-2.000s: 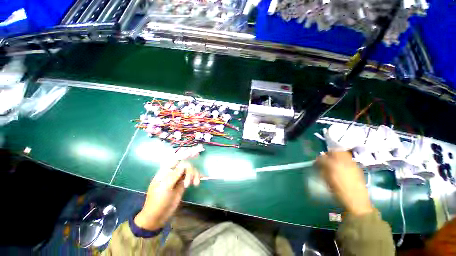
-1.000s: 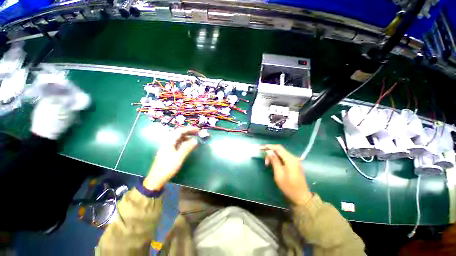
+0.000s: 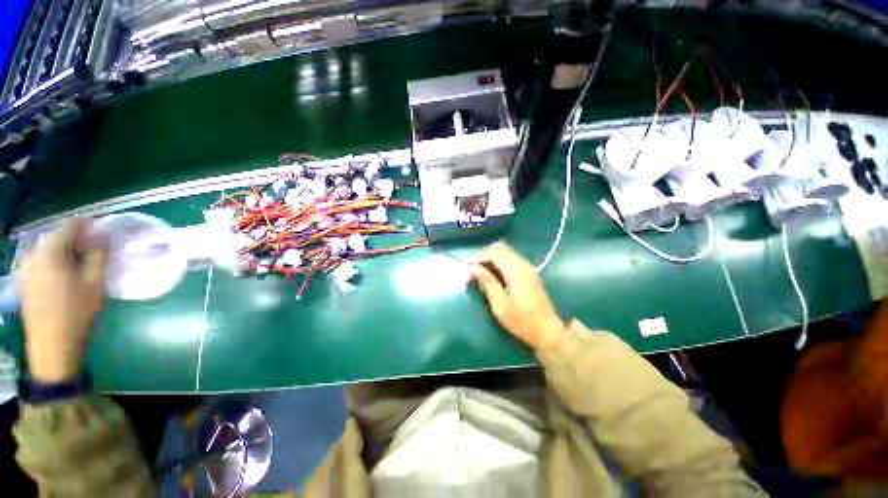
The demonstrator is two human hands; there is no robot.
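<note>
My left hand, blurred, is at the far left with its fingers at the left edge of a white plastic housing. The housing is blurred too; its narrow neck points right, towards the wired components. My right hand is over the bench below the screw feeder, fingertips pinched together at the end of a white power cord. The cord runs up from behind the hand, right of the feeder; its tip is too small to make out. A pile of wired components with red and orange leads lies between the hands.
The grey metal screw feeder stands behind my right hand, a thick black cylinder beside it. White housings with upright wires and trailing cords stand at right. Small black parts lie farther right. An orange-clad person shows at lower right.
My left hand has moved from beside the component pile to the far left, onto a housing that another person's white-gloved hand was near. That hand is gone. The view has shifted; my right hand stays below the feeder.
</note>
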